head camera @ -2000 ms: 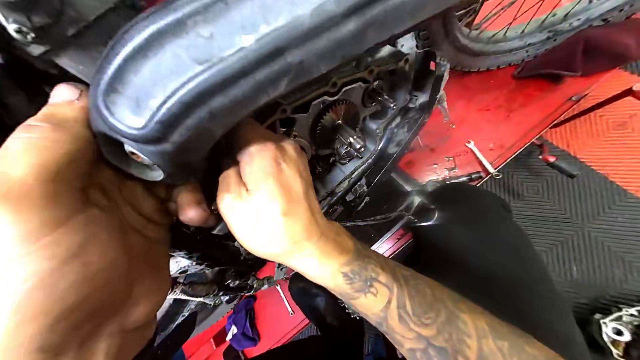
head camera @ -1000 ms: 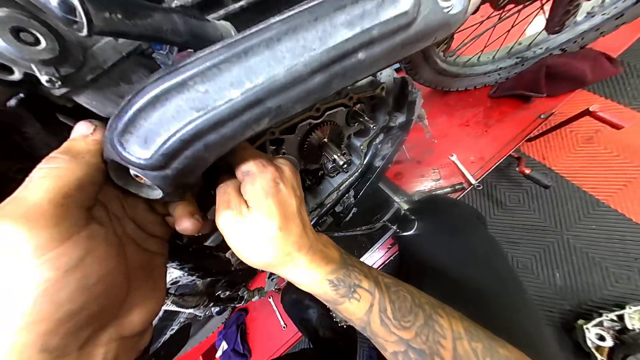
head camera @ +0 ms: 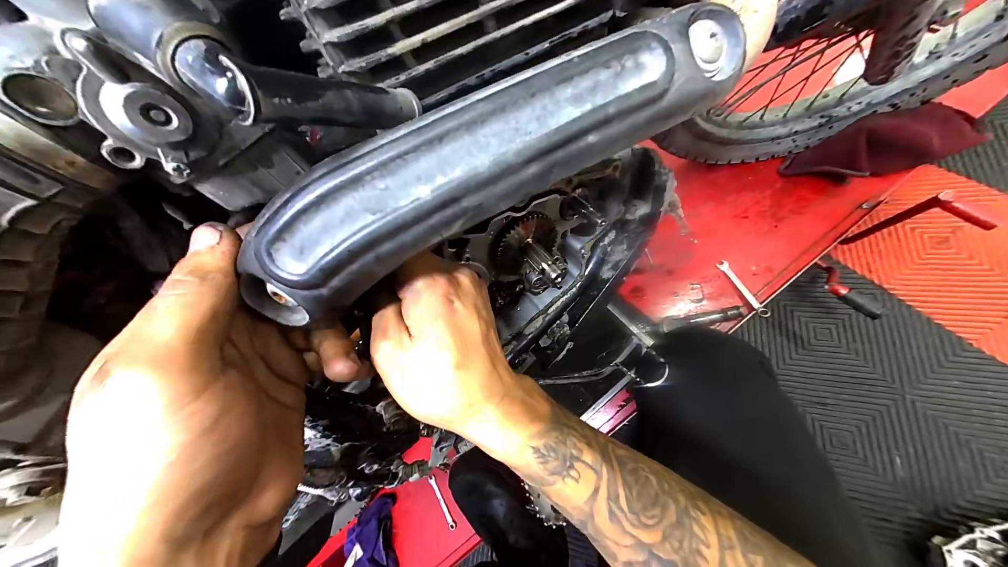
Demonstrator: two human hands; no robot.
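A dark exhaust heat shield (head camera: pixel 472 165) runs diagonally across the motorcycle's engine. My left hand (head camera: pixel 205 394) is at its lower left end, thumb on the outer side and fingers curled beneath and behind it, where the fingertips are partly hidden. Just right of it, my right hand (head camera: pixel 441 339) is bent with its fingers reaching under the shield; what they touch is hidden. Beyond my right hand lies the uncovered engine case (head camera: pixel 583 260), with a toothed gear (head camera: pixel 526 236) and a splined shaft (head camera: pixel 547 268) showing.
Engine cooling fins (head camera: pixel 441 39) are above the shield. A spoked wheel's tyre (head camera: pixel 732 142) is at upper right, beside a dark red cloth (head camera: pixel 890 142). On the red lift platform (head camera: pixel 709 213) lies a wrench (head camera: pixel 742 287); another wrench (head camera: pixel 442 502) and a purple cloth (head camera: pixel 372 531) are below.
The view has shifted, showing more of the engine at upper left and the fins. Both hands stay at the shield's lower end, with little plain change in their grip.
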